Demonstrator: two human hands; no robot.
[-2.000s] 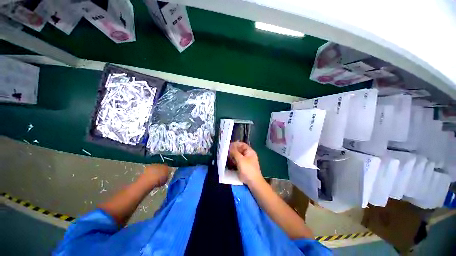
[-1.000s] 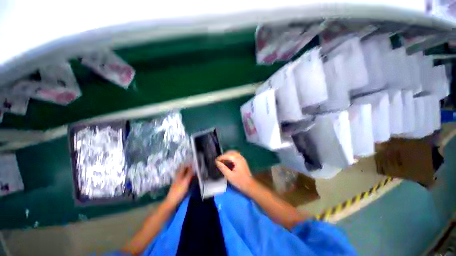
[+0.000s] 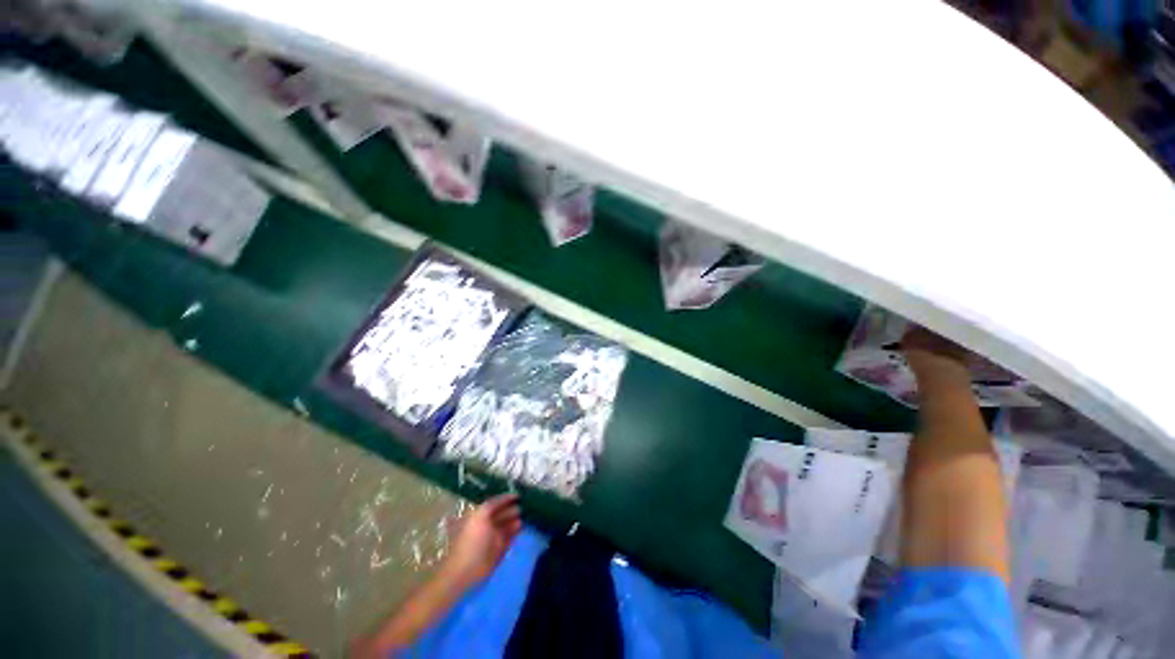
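My right hand (image 3: 938, 361) reaches over the open boxes to the white printed boxes (image 3: 879, 350) under the shelf at the right; its fingers are partly hidden, so its hold cannot be told. My left hand (image 3: 487, 530) is by the bench's front edge, below the clear bag, with loosely bent fingers and nothing visible in it. Small white pieces (image 3: 432, 341) lie heaped in the black tray (image 3: 345, 381). Coiled white cables (image 3: 567, 431) lie on the crumpled clear bag (image 3: 539, 345) beside it.
Open white boxes (image 3: 805, 515) with raised flaps crowd the right. Spaced boxes (image 3: 702, 267) stand on the far strip beneath the white shelf (image 3: 799, 142). A tight row of white boxes (image 3: 97, 142) is at far left. White scraps lie on bench and floor.
The view has turned. My right hand has left the box in front of me and reached far right. That box is gone from its place. My left hand is now away from it.
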